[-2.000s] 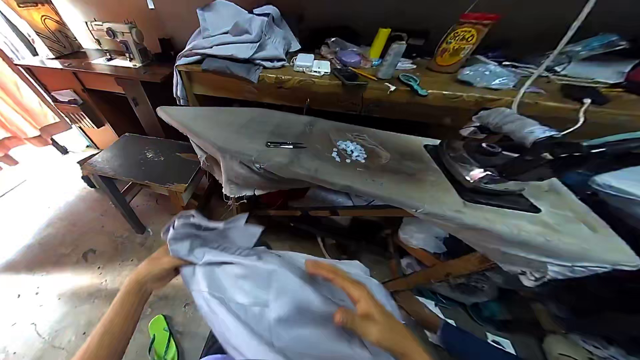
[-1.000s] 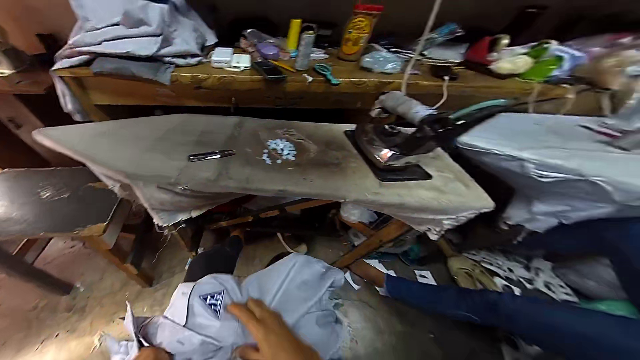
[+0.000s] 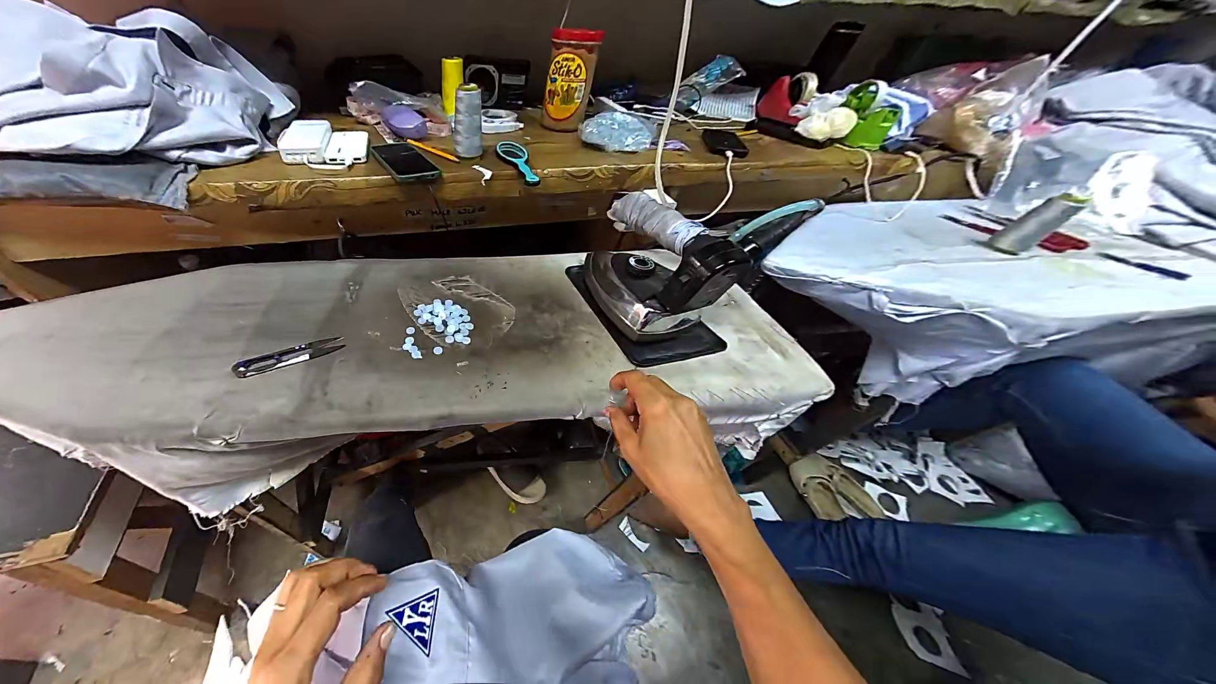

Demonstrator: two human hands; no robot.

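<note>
A light blue-grey garment (image 3: 532, 608) with a triangular patch lies over my lap at the bottom. My left hand (image 3: 323, 617) holds it beside the patch, thumb near the patch edge. My right hand (image 3: 660, 437) is raised at the near edge of the ironing board (image 3: 513, 385), thumb and fingertips pinched together, with what looks like thread at them. Small pale blue buttons (image 3: 445, 321) lie in a loose pile on the board. Thread snips (image 3: 288, 357) rest left of them. An iron (image 3: 651, 290) stands on a black pad (image 3: 655, 353) to the right.
Behind is a wooden bench (image 3: 313, 214) with folded cloth (image 3: 123, 90), thread spools (image 3: 467, 119), a phone (image 3: 406, 161) and a red-lidded jar (image 3: 570, 81). A second covered board (image 3: 912, 275) is at right, with a co-worker's jean-clad legs (image 3: 912, 570) below. A stool (image 3: 104, 551) is at left.
My right hand has moved from the garment up to the board's near edge. My left hand, mostly out of frame a second ago, shows on the garment. The view has shifted right since two seconds ago.
</note>
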